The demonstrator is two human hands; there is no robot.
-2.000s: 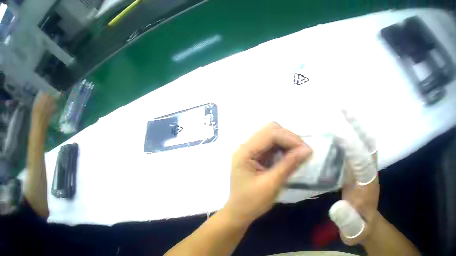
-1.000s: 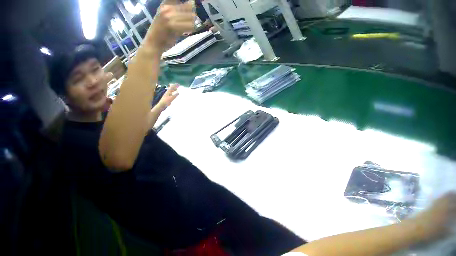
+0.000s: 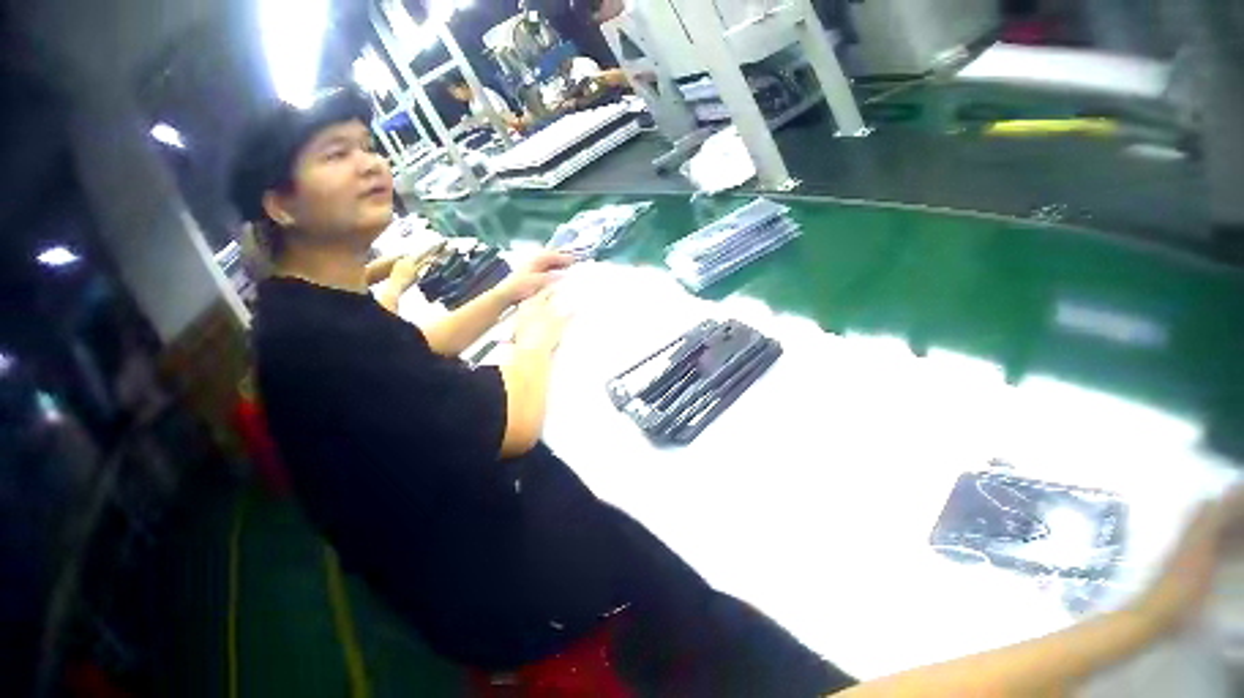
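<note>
My left hand [image 3: 1201, 552] is blurred and cut off at the right edge, its forearm coming up from the bottom. I cannot tell whether it holds anything. My right hand cannot be made out; a pale blur lies in the lower right corner. A dark flat panel or housing [image 3: 993, 516] in shiny clear film lies on the white bench strip, left of my left hand. A pile of black device housings [image 3: 703, 382] lies further along the strip, leaning on one another.
A person in a black top [image 3: 375, 396] sits at the left, hands over the bench. Clear-wrapped flat pieces [image 3: 737, 243] and a clear bag [image 3: 600, 229] lie on the green conveyor belt [image 3: 900, 286]. More black housings [image 3: 464, 273] lie beyond the person's hands. White machine legs [image 3: 737, 102] stand behind.
The view has swung left from my two hands working on a piece to the seated person. That person's raised arm has come down to the bench. My left arm now reaches right.
</note>
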